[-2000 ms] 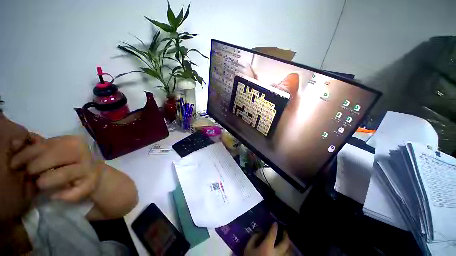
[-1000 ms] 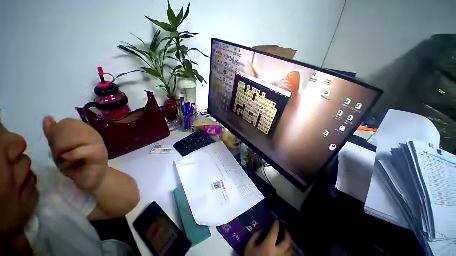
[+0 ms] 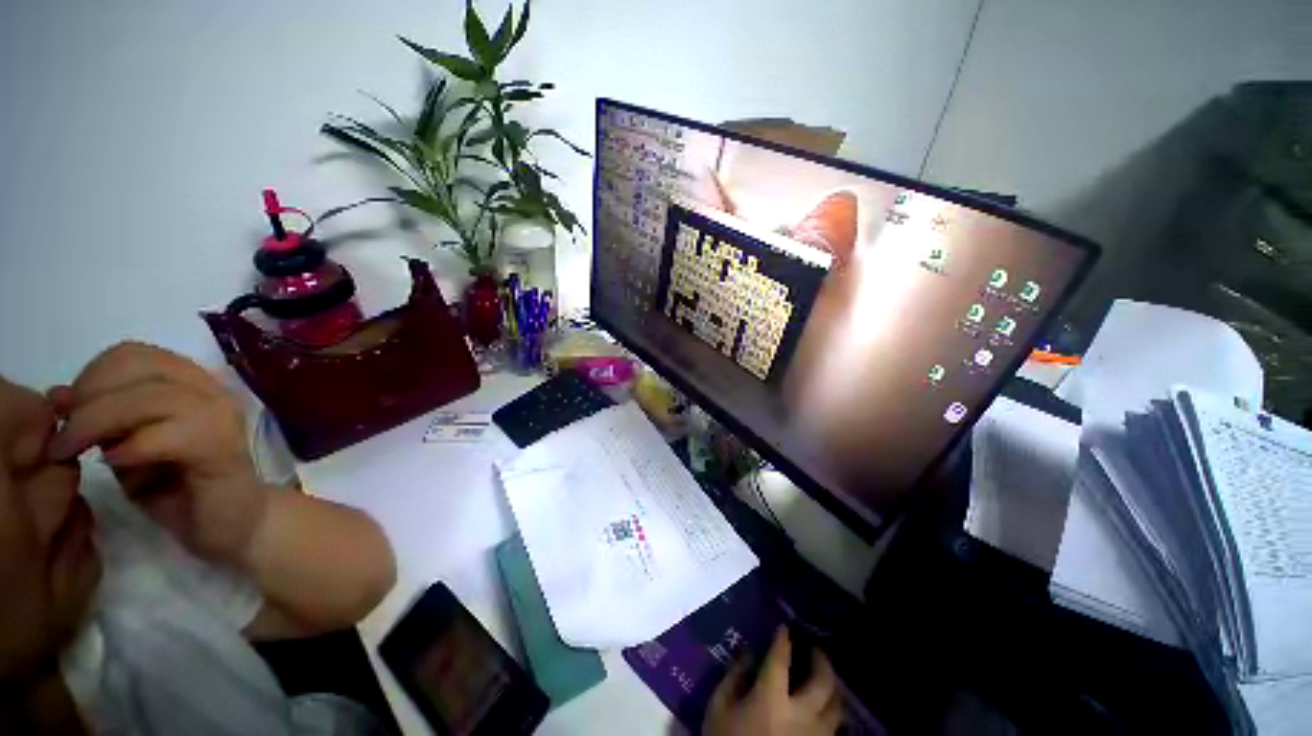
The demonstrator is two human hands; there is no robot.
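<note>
Neither of my hands is in the picture. A wide black monitor [image 3: 878, 360] stands on the desk, with a small dark window of pale tiles on its left half. A white printed document [image 3: 612, 525] with a small code lies over a green-teal notebook [image 3: 544, 633]. A seated person's hand [image 3: 777, 697] rests at the purple mouse pad [image 3: 698, 647]; the mouse under it is mostly hidden. A smartphone [image 3: 461, 669] lies at the near desk edge. A black keypad or calculator [image 3: 551, 408] lies behind the document.
The seated person's other hand [image 3: 158, 431] is raised near the face at left. A dark red handbag [image 3: 360, 381], a red-black bottle [image 3: 305, 288], a plant [image 3: 482, 158] and a pen holder [image 3: 528, 338] stand by the wall. A thick paper stack [image 3: 1187, 532] is right of the monitor.
The person's raised hand has turned and moved down to the face. The tile window shows fewer tiles in places. The view has shifted slightly.
</note>
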